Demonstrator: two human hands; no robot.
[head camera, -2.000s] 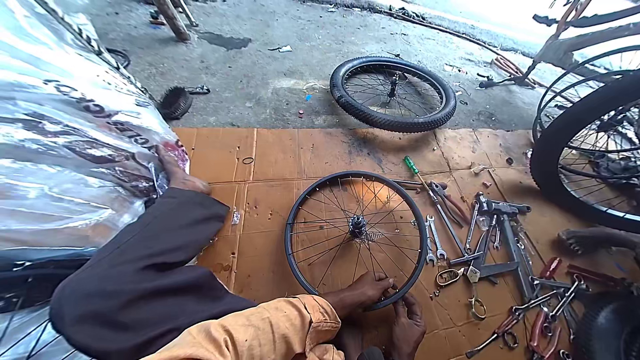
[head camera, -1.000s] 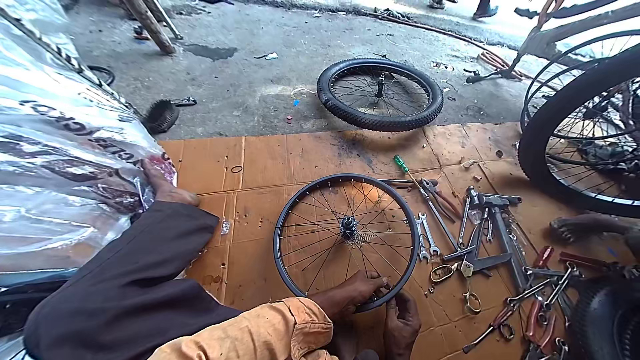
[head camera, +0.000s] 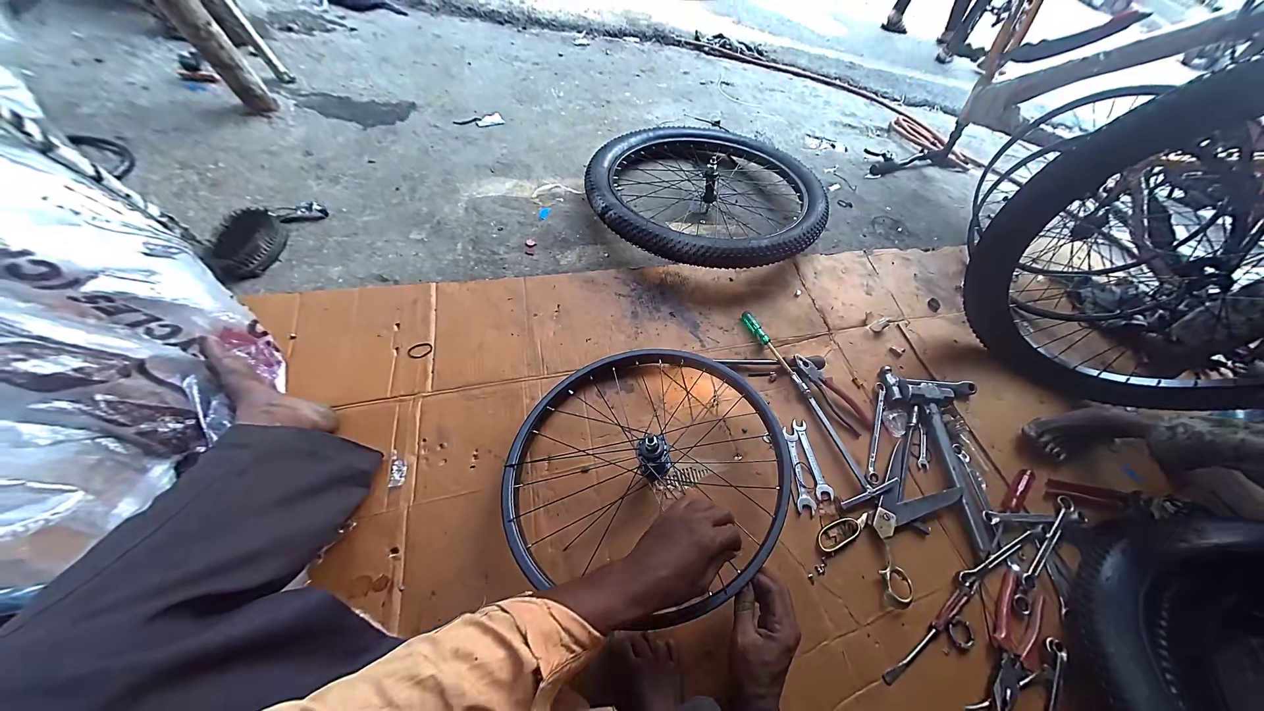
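A bare black bicycle rim (head camera: 511, 474), laced with spokes to a dark hub (head camera: 653, 452), lies over brown cardboard in front of me. My left hand (head camera: 686, 548) reaches over the near part of the wheel, its fingers bent at the spokes; whether they pinch one cannot be made out. At the rim's lower right edge, my right hand (head camera: 765, 632) has its thumb and fingers closed against the rim from outside. Spokes fan out from the hub, with a small coil-like patch visible beneath them.
Right of the wheel lie a green-handled screwdriver (head camera: 755, 328), open-end wrenches (head camera: 812, 464), scissors (head camera: 886, 521), a hammer (head camera: 933, 393) and red-handled pliers (head camera: 1007, 607). A tyred wheel (head camera: 604, 197) lies beyond. A bicycle wheel (head camera: 997, 326) and another person's foot (head camera: 1071, 432) are at right, plastic wrapping (head camera: 89, 395) at left.
My left hand has moved from the near rim inward, toward the hub. My right hand remains at the rim's lower right.
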